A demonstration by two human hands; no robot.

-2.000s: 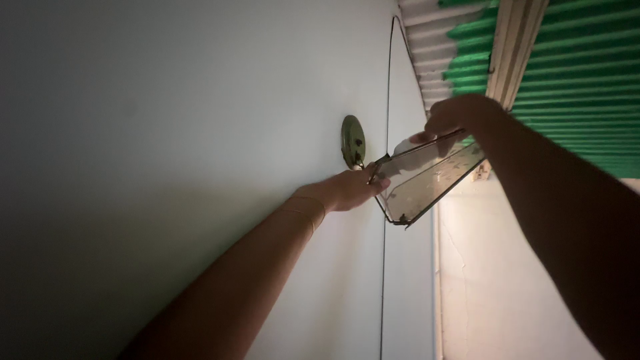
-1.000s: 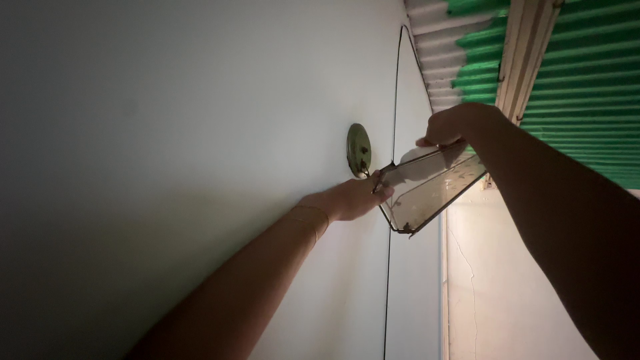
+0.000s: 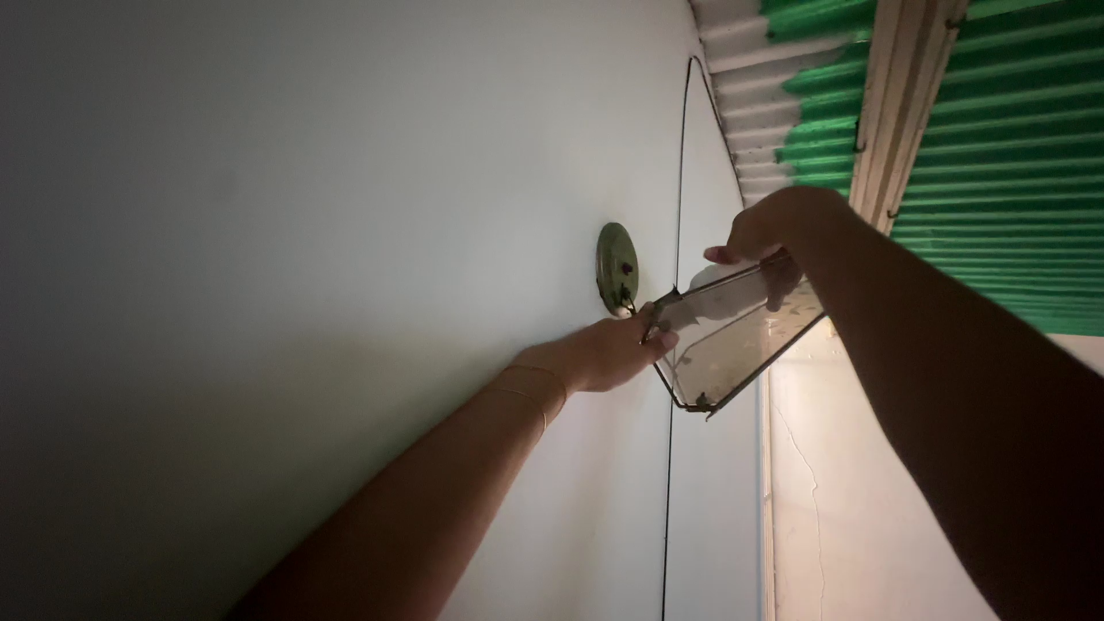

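Note:
A glass lantern shade with a dark metal frame (image 3: 733, 345) is held out from a pale wall, beside a round, greenish metal wall plate (image 3: 617, 267). My left hand (image 3: 617, 349), with a thin bracelet at the wrist, grips the shade's end nearest the plate, thumb on the frame. A small wire or bracket shows between the plate and my fingers. My right hand (image 3: 776, 228) holds the far end of the shade from above, its fingers partly seen through the glass. The lantern's far end is hidden behind my right hand and forearm.
A thin black cable (image 3: 669, 466) runs along the pale wall (image 3: 345, 216) behind the lantern. Green and white corrugated roofing (image 3: 992, 190) and a pale beam (image 3: 901, 103) are at the upper right. A lit wall with a crack (image 3: 798, 517) stands at the lower right.

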